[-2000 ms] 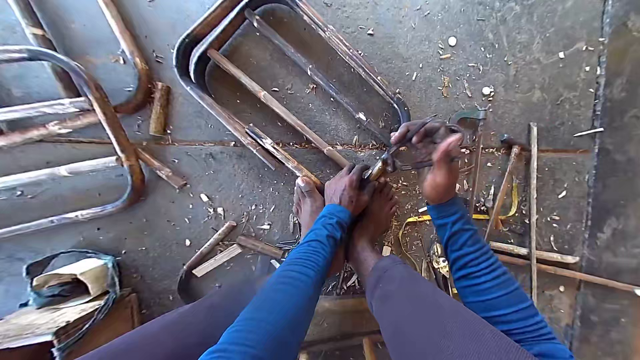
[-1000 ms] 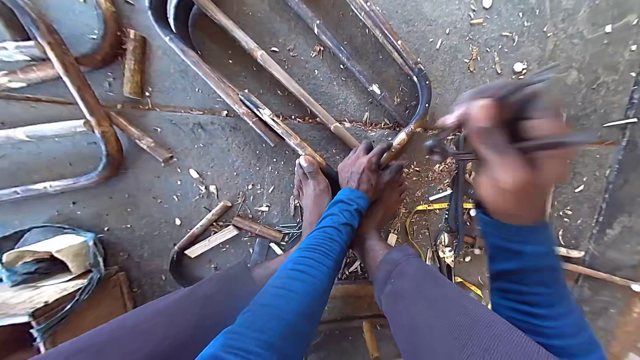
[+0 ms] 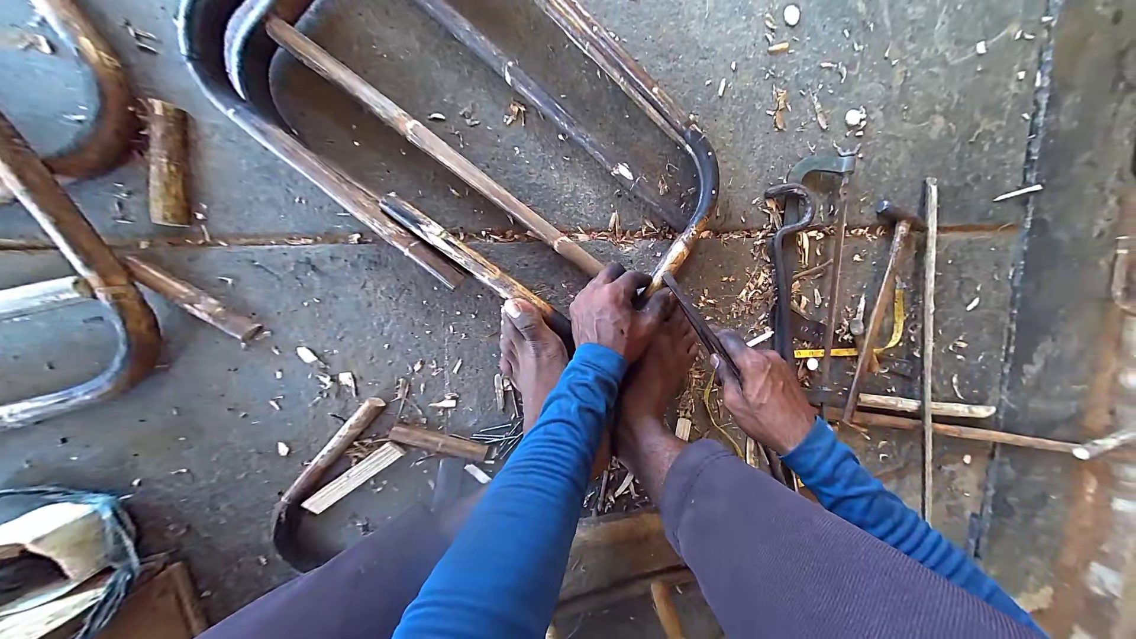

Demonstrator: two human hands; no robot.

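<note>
My left hand (image 3: pixel 619 315) grips the near end of a bent cane pole (image 3: pixel 695 209), close above my feet. In my right hand (image 3: pixel 765 390) is a dark, narrow metal tool (image 3: pixel 701 324), perhaps a knife or a file; its tip lies against the pole end just beside my left fingers. A straight cane pole (image 3: pixel 444 155) runs from the upper left down to my left hand. My left foot (image 3: pixel 530 355) touches another pole piece (image 3: pixel 470 257). What my left palm covers is hidden.
To the right lie a hooked iron bar (image 3: pixel 781 266), a hammer (image 3: pixel 879 311), a C-shaped clamp or saw frame (image 3: pixel 839 231), a yellow measuring tape (image 3: pixel 834 352) and thin sticks (image 3: pixel 928 355). Bent poles (image 3: pixel 106 266) lie at left. Wood shavings and a short cane piece (image 3: pixel 169 164) are on the floor.
My right hand has come from the right, where it was blurred in motion, to the pole end with the narrow tool. The hooked iron bar, near my hands at first, now lies on the floor.
</note>
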